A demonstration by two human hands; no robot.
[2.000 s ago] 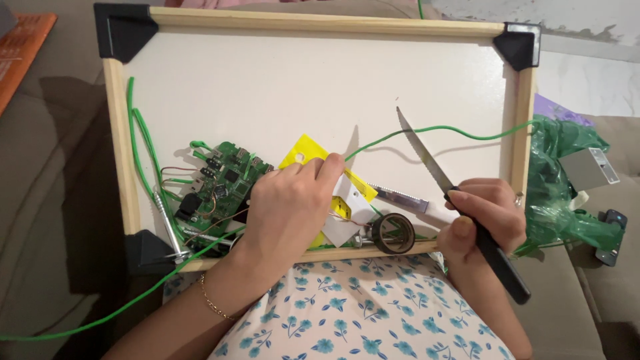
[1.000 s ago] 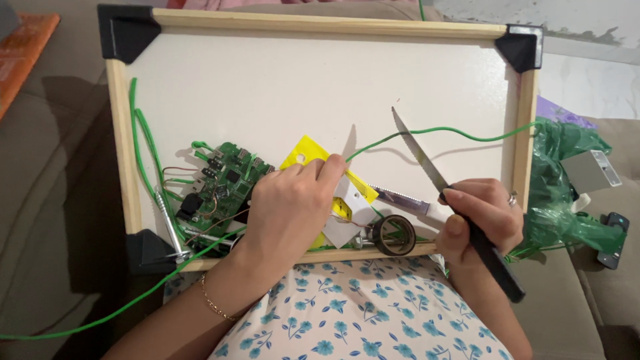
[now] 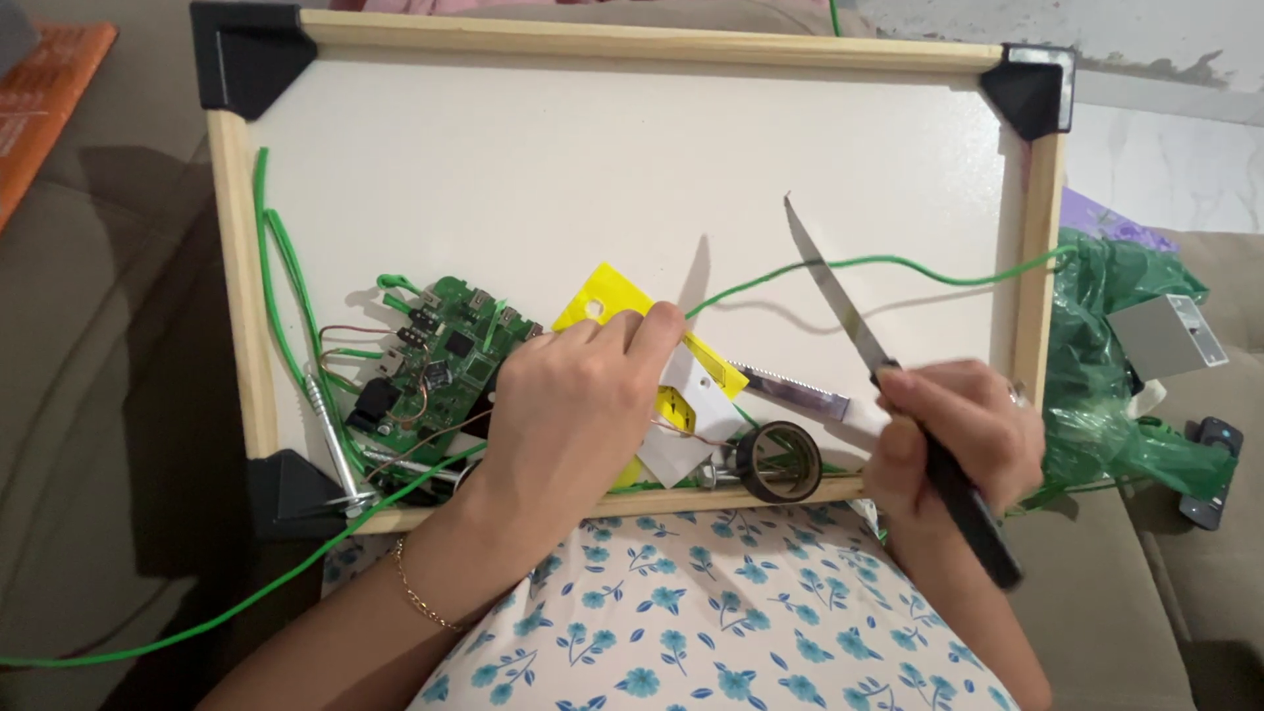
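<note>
My left hand (image 3: 583, 395) is closed on a long green wire (image 3: 889, 261), which runs out from its fingertips to the right and below it to the lower left. Under and beside that hand lie a yellow card (image 3: 604, 292) and a white piece (image 3: 681, 464). A green circuit board (image 3: 459, 346) with thin wires sits left of the hand. My right hand (image 3: 953, 434) grips a knife by its black handle (image 3: 963, 504), the blade pointing up and left, across the wire in this view; whether they touch is unclear. A roll of black tape (image 3: 780, 462) lies between the hands.
A wood-framed white board (image 3: 642, 168) with black corners lies across the lap. On it are a long screw (image 3: 331, 430), green wire pieces (image 3: 286, 247) and a serrated blade (image 3: 795, 392). At right are a green plastic bag (image 3: 1086, 346), a grey-white box (image 3: 1170, 336) and a remote (image 3: 1210, 474).
</note>
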